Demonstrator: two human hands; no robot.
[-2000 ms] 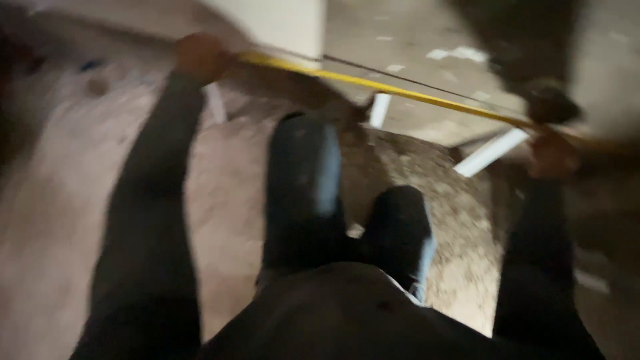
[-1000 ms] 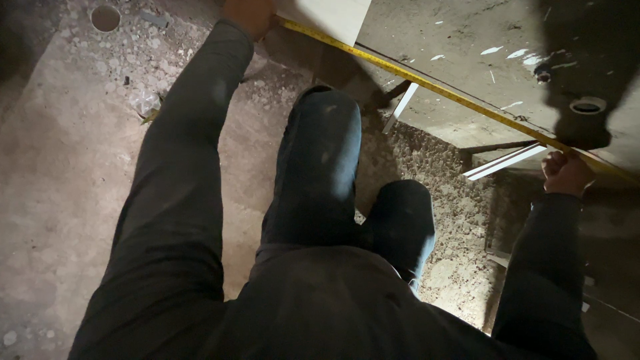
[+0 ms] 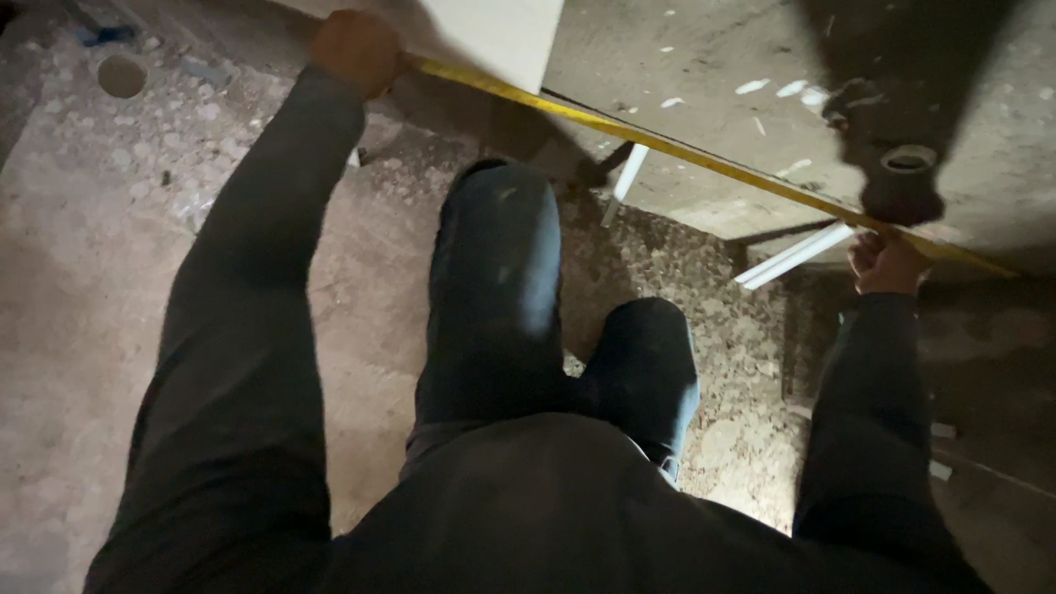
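A yellow measuring tape blade [image 3: 610, 124] stretches in a slant across the upper part of the head view, along the wall. My left hand [image 3: 359, 51] is closed at its upper left end, beside a white panel [image 3: 503, 37]; whether a tape case is inside that hand cannot be made out. My right hand [image 3: 889, 260] pinches the blade farther right, and the blade runs on past it. Just left of my right hand, a white strip [image 3: 796, 254] sticks out from under the tape. Another white strip [image 3: 631, 173] stands out below the middle of the blade.
The grey wall [image 3: 701, 74] has white splashes and a round pipe opening [image 3: 908, 158]. A round hole [image 3: 122, 76] and a blue scrap [image 3: 107, 35] are on the rough floor at upper left. Gravelly ground [image 3: 734, 355] lies right of my knees. Small white pieces [image 3: 940, 470] lie at right.
The tape stays stretched between my two hands. The view has shifted somewhat, and it is less blurred than two seconds ago.
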